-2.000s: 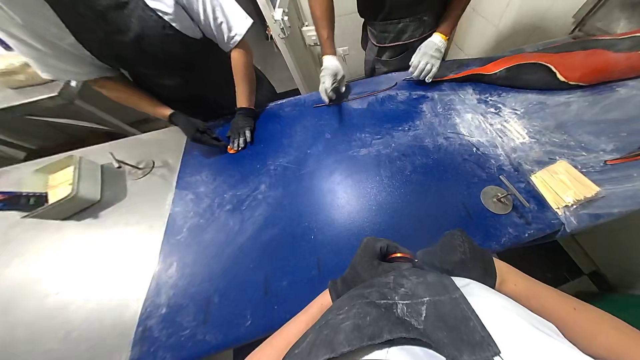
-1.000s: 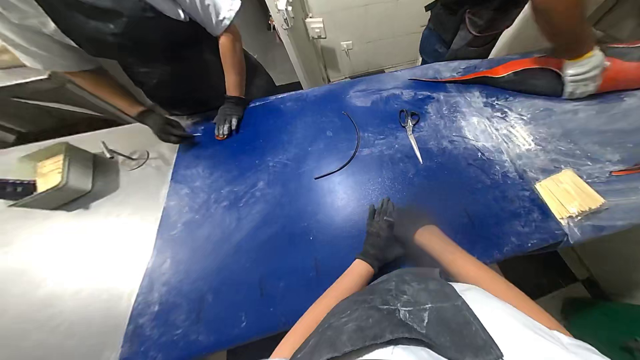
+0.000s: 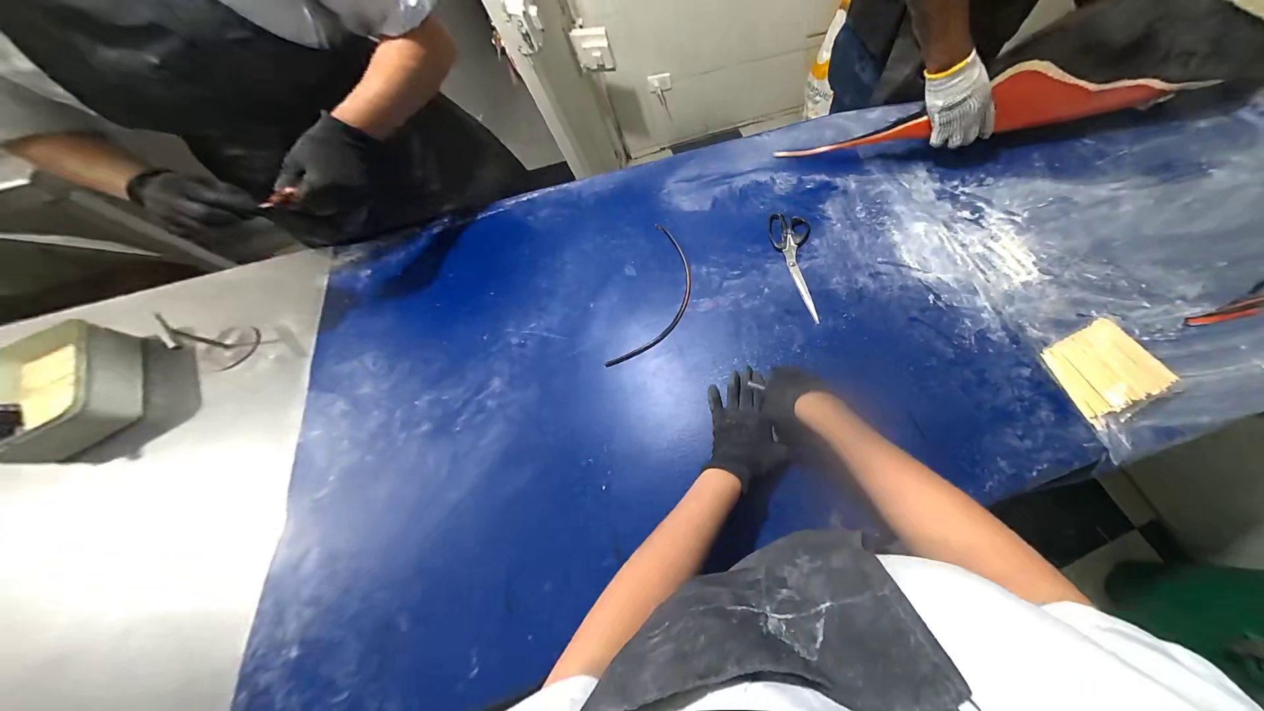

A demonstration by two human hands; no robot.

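My left hand [image 3: 746, 434], in a black glove, lies palm down on the blue table covering [image 3: 474, 474], fingers apart. Against its right side is my right hand [image 3: 790, 395], also black-gloved and blurred by motion; whether it holds anything is hidden. A small pale thing [image 3: 756, 385] shows between the fingers of the two hands. Beyond them a thin dark curved strip [image 3: 681, 306] lies on the surface. To its right rest scissors [image 3: 796, 259] with black handles, the blades pointing toward me.
Flat wooden sticks [image 3: 1108, 370] lie at the right. A grey bin [image 3: 109, 385] and a wire tool [image 3: 222, 341] stand on the metal counter. Across the table, one person's black gloves [image 3: 331, 163] hold something small; another person's white glove [image 3: 958, 99] rests on a red and black sheet [image 3: 1057, 94].
My hands have moved from close to my apron onto the table. The person at the left has lifted their hands off the blue surface. The round metal tool beside the sticks is no longer visible.
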